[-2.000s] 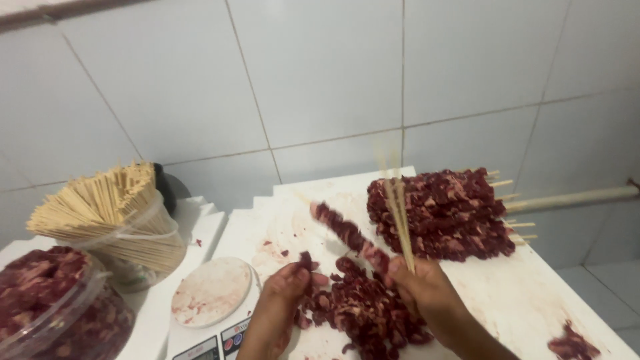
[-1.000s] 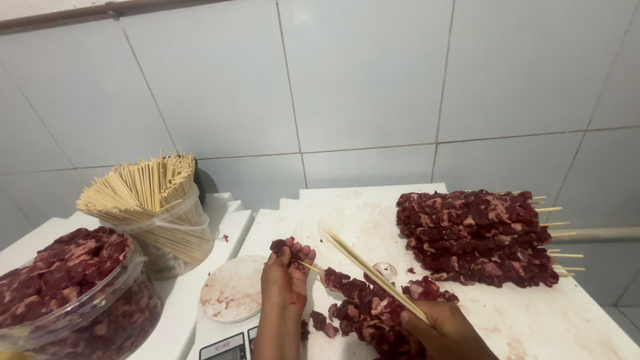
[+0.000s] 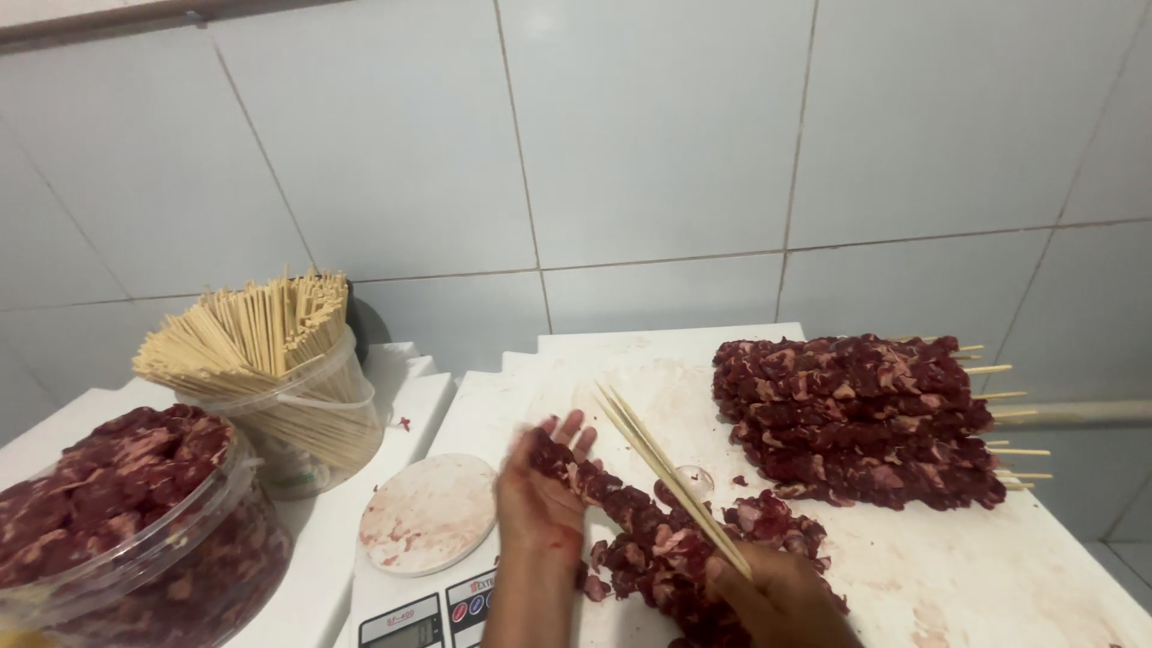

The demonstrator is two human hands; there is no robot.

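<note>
My left hand [image 3: 544, 499] is palm up with its fingers spread, at the upper end of a skewer of raw red meat [image 3: 598, 486]. The meat touches or lies just over the fingers. My right hand [image 3: 765, 585] grips several bare wooden skewers [image 3: 666, 468] that point up and left. The lower end of the meat skewer runs toward this hand, but its grip there is hidden. Loose meat pieces [image 3: 778, 522] lie under and around the skewer. Filled meat skewers [image 3: 855, 418] are piled at the right, their bare ends pointing right.
At the left stand a clear tub of meat [image 3: 171, 576] and a plastic bucket [image 3: 337, 427] full of wooden skewers. A digital kitchen scale [image 3: 405, 621] with a round, stained platform [image 3: 430, 513] sits beside my left forearm. A white board [image 3: 954, 567] lies beneath the meat, before a tiled wall.
My left hand has opened from its closed fingers around a meat piece at the skewer's tip. Meat now covers the skewer up to that end. My right hand still holds the bare skewers.
</note>
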